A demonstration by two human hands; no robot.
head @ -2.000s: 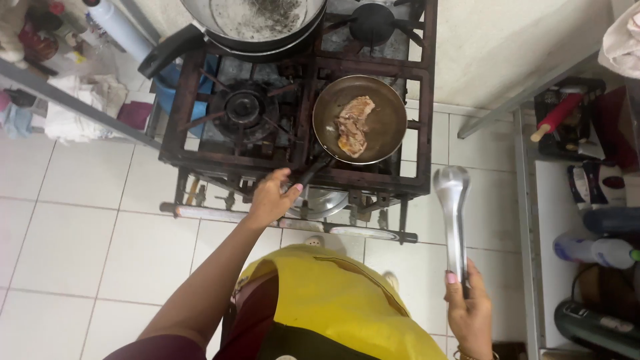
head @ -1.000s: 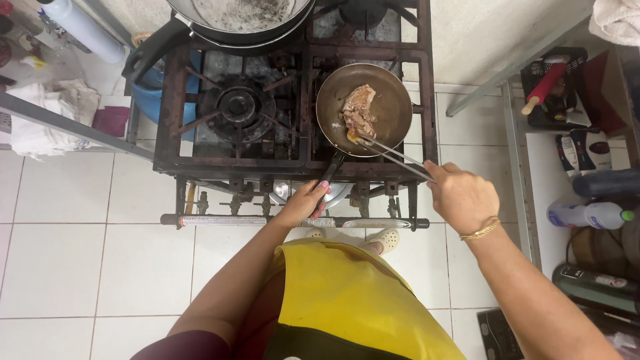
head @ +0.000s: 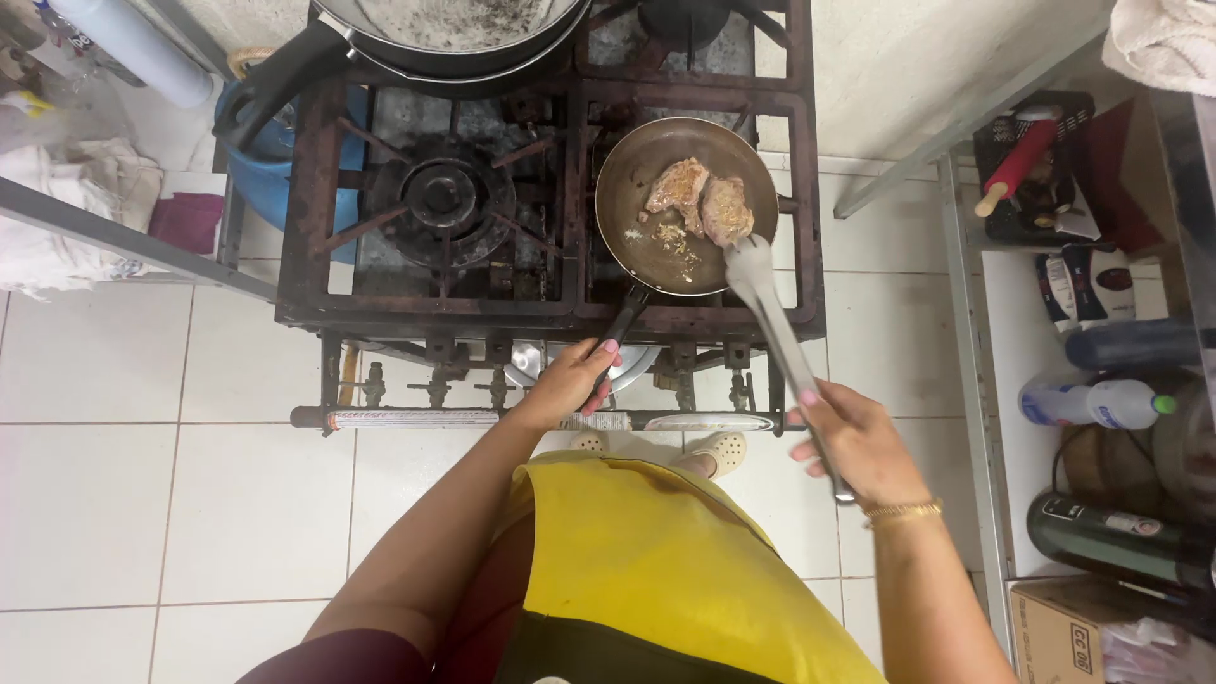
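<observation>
My left hand [head: 573, 382] grips the black handle of a small frying pan [head: 632, 256], which stands on the front right burner grate of a gas stove. Two browned pieces of meat, a left one [head: 678, 187] and a right one [head: 726, 211], lie side by side in it, with small seasoning bits [head: 676, 243] below them. My right hand [head: 860, 442] holds metal tongs [head: 784, 328]; their tips are at the lower edge of the right piece. Whether they pinch it I cannot tell.
A large black-handled pan [head: 456, 43] stands at the back left of the stove [head: 313, 218]. The front left burner [head: 442, 193] carries nothing. A blue container [head: 261, 171] is beside the stove. Metal shelves flank both sides, the right [head: 964, 332] holding a rolling pin [head: 1016, 166] and bottles.
The tongs, upright beside the stove two seconds ago, reached over the pan one second ago and remain there. The meat, bunched together in the earlier frames, now shows as two spread pieces.
</observation>
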